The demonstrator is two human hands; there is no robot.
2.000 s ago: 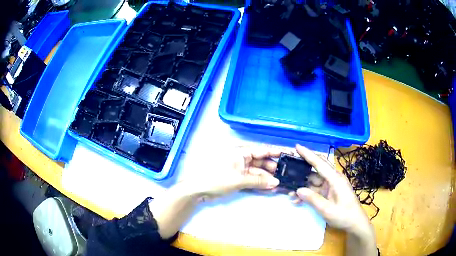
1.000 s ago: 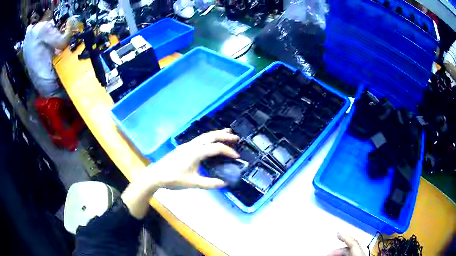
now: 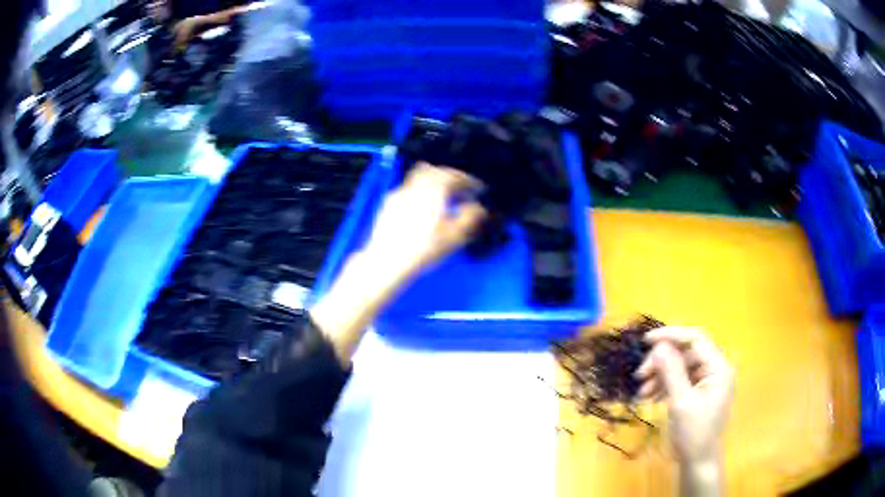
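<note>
The picture is blurred. My left hand is over the blue parts bin, at the near left side of the jumbled black housings. Its fingers are bent, and I cannot tell whether they hold a housing. My right hand is at the right edge of the tangled black sealing rings on the yellow tabletop. Its fingertips touch or nearly touch the pile, and whether a ring is between them cannot be told.
A tray filled with black housings stands left of the bin, with a lighter blue empty tray beyond it. A white sheet lies in front. Blue bins stand at the far right, and stacked blue bins behind.
The view has swung right. My left hand has moved from the filled tray to the loose-housings bin, and the housing it held there is not clearly visible. My right hand is now at the ring pile.
</note>
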